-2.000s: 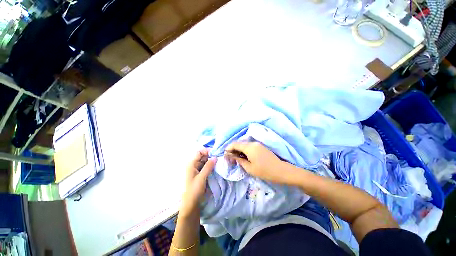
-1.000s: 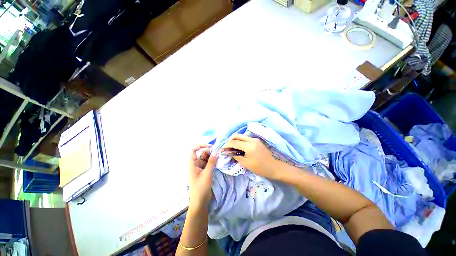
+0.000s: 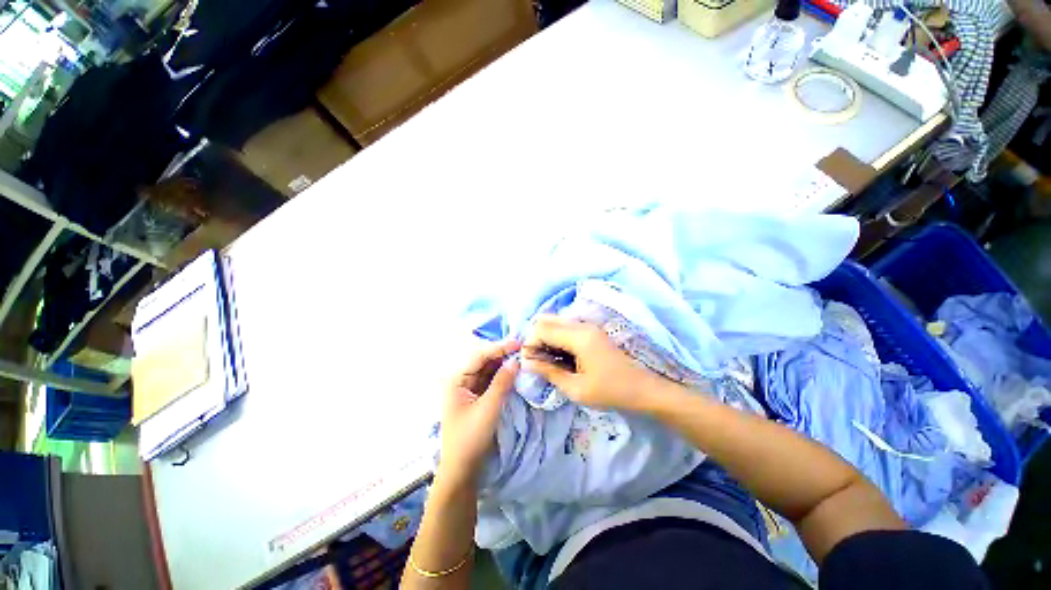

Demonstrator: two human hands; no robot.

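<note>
A pale blue-white garment (image 3: 599,444) with small flowers lies bunched over the near table edge and against my body. Its light blue part (image 3: 738,271) spreads on the table toward the right. My left hand (image 3: 478,398) pinches the cloth at a seam. My right hand (image 3: 582,363) is right beside it, fingertips at the same seam. A small dark tool shows between its fingers, mostly hidden; it looks like thread snips. A lace or patterned band (image 3: 634,340) shows just beyond my right hand.
White table (image 3: 346,288); clipboard with papers (image 3: 173,369) at left; measuring tape (image 3: 346,507) along the near edge. Tape roll (image 3: 825,97), clear bottle (image 3: 774,48) and power strip (image 3: 882,58) at far right. Blue bins (image 3: 859,282) with garments at right; cardboard boxes (image 3: 426,63) behind.
Both hands have shifted slightly to the right along the seam and stay close together. More of the patterned band shows beyond my right hand. The view has moved a little.
</note>
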